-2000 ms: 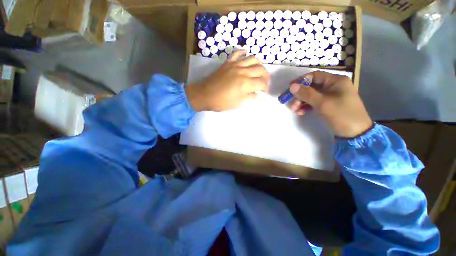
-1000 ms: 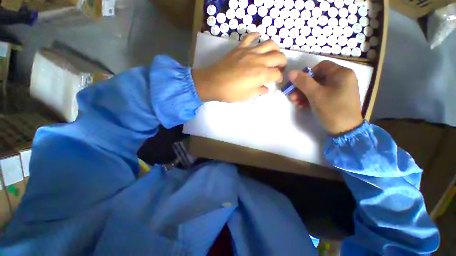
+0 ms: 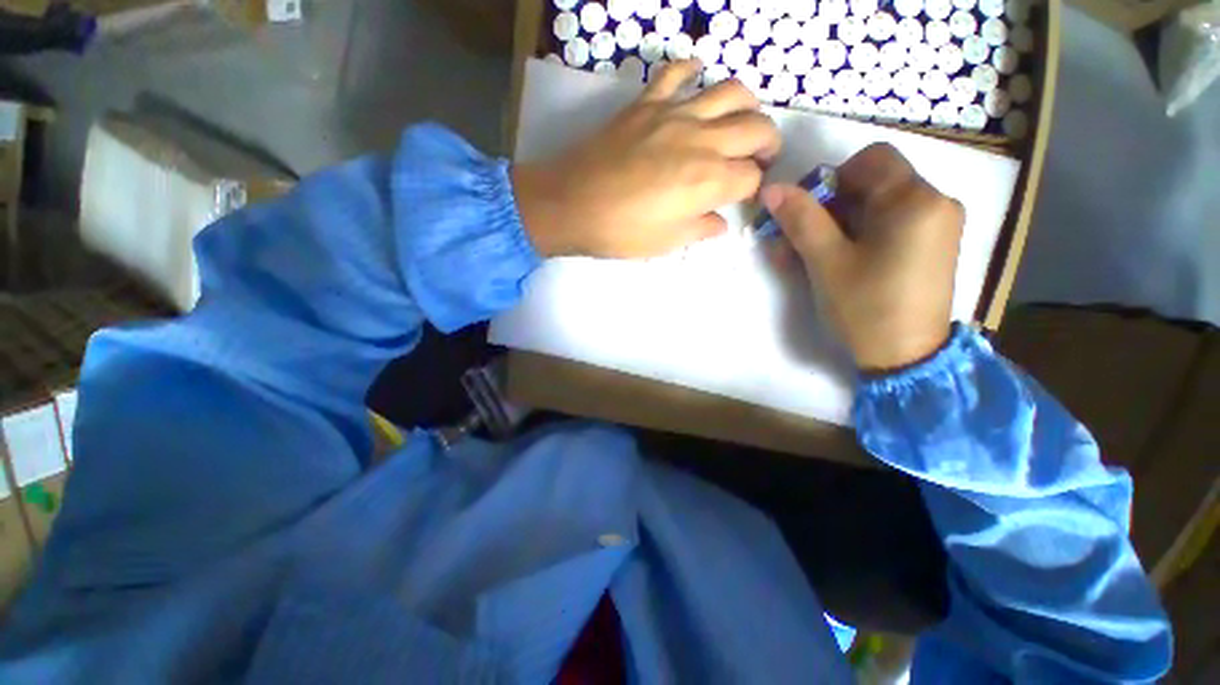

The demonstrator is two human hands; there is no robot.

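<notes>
My right hand (image 3: 876, 248) holds a dark blue capacitor (image 3: 819, 185) between thumb and fingers over the white board (image 3: 642, 315). The capacitor is tilted, one end towards the upper right. My left hand (image 3: 656, 174) is palm down over the board, fingers bent, its fingertips close to the capacitor's lower end. Whether the left hand holds anything is hidden. Packed capacitors (image 3: 856, 60) stand in rows with white round ends up, in the far part of the open carton, beyond the board.
The carton's brown wall (image 3: 669, 402) runs along the near side. A plastic bag (image 3: 1191, 60) lies at the far right. A white-wrapped block (image 3: 147, 214) and cartons with white labels (image 3: 38, 442) stand at the left. A dark-sleeved arm (image 3: 40, 30) shows at the top left.
The view has shifted, so the carton sits higher and further right. My hands have come closer together, the capacitor's lower end now near my left fingertips.
</notes>
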